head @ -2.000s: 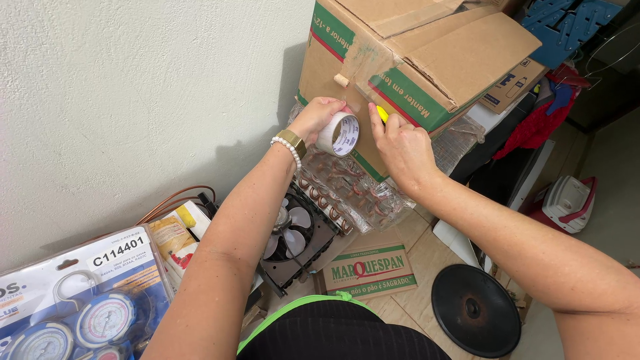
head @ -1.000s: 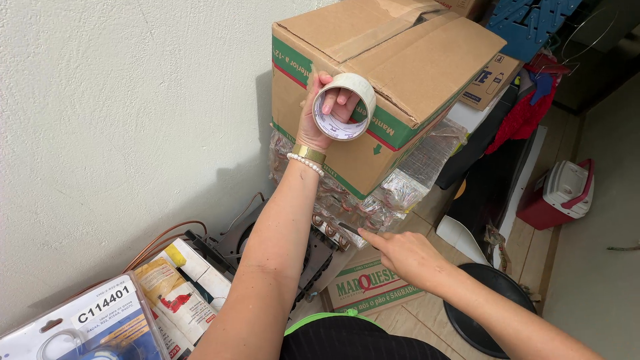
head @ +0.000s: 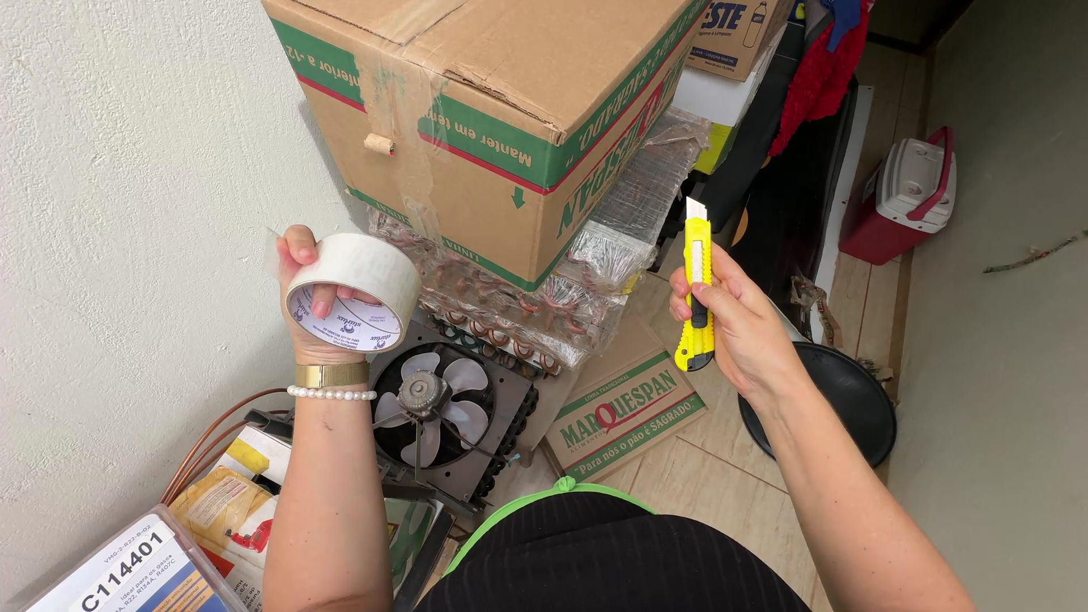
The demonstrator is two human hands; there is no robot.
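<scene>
My left hand (head: 308, 280) holds a roll of clear packing tape (head: 357, 293), its fingers through the core, in front of the wall and left of a large cardboard box (head: 476, 195). The box has green and red printed bands, tape down one side and a small tan cylindrical piece (head: 379, 144) protruding from that side. In my right hand (head: 735, 314) is a yellow utility knife (head: 697, 293), held upright with its blade tip showing, right of the box. The box rests on plastic-wrapped finned coils (head: 561, 314).
Below the coils stands a fan unit (head: 429, 408). A flattened cardboard piece (head: 625, 408) lies on the tiled floor beside a black round lid or basin (head: 824, 399). A red and white cooler (head: 901, 195) stands at right, packaged items (head: 229, 501) at lower left.
The right hand, pointing low near the coils one second ago, is now raised with the yellow knife in it. The left hand has moved from the box's front to its left, still with the tape.
</scene>
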